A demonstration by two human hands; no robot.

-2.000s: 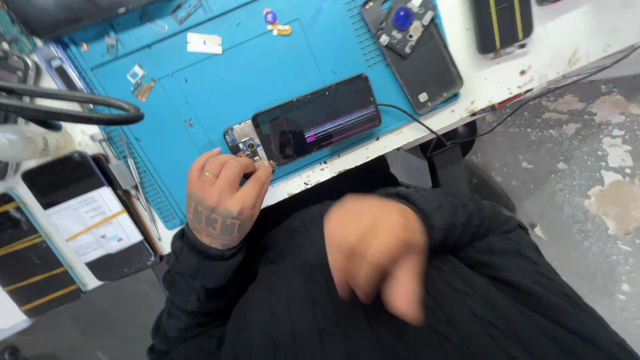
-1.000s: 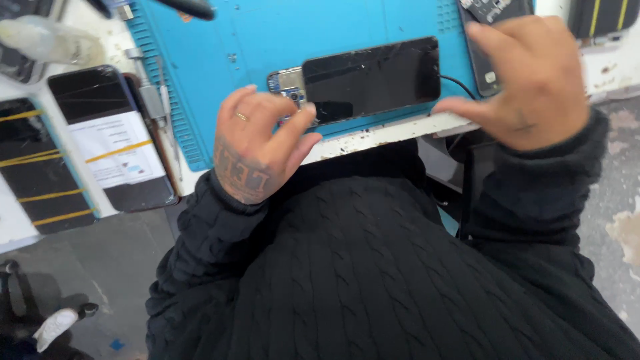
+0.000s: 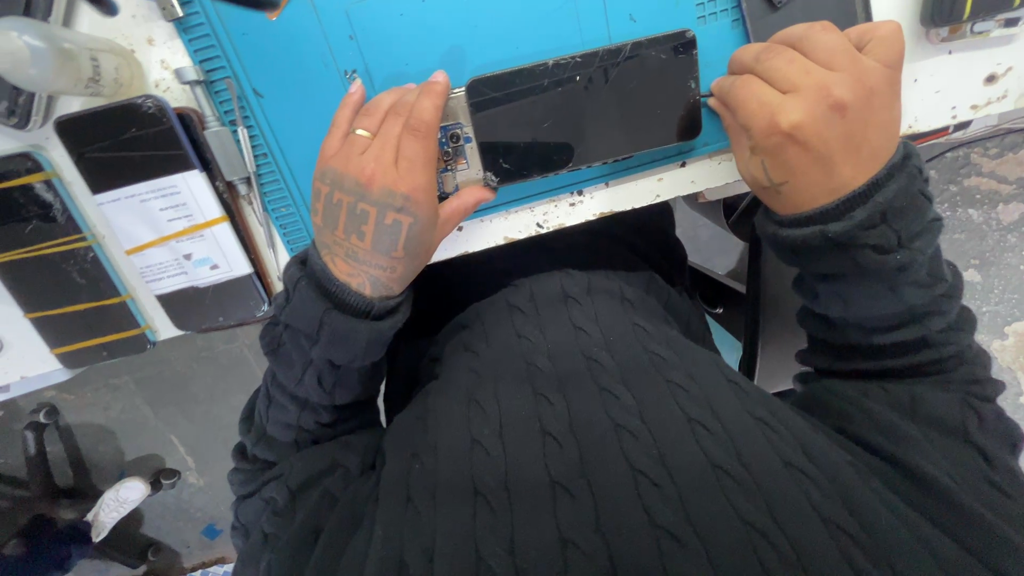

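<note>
A smartphone screen [image 3: 584, 108], dark and cracked at the edges, lies on the blue silicone repair mat [image 3: 384, 48]. Past its left end shows the phone's exposed circuit board [image 3: 453, 148] in a metal frame. My left hand [image 3: 384, 176] rests over that end, fingers at the top edge and thumb at the bottom corner, steadying the frame. At the other end my right hand [image 3: 808, 112] pinches the black charging cable [image 3: 706, 95] where it meets the phone; the plug is hidden by the fingers.
Left of the mat lie a phone with a paper under a rubber band [image 3: 120, 152], a banded phone [image 3: 64, 280], metal tweezers [image 3: 240, 136] and a plastic bottle [image 3: 68, 60]. Another phone [image 3: 800, 16] lies behind my right hand. A white shoe [image 3: 118, 506] shows on the floor.
My right hand has moved from over my lap up to the cable end of the phone and closed on the cable. The screen, lit with coloured lines two seconds ago, is dark.
</note>
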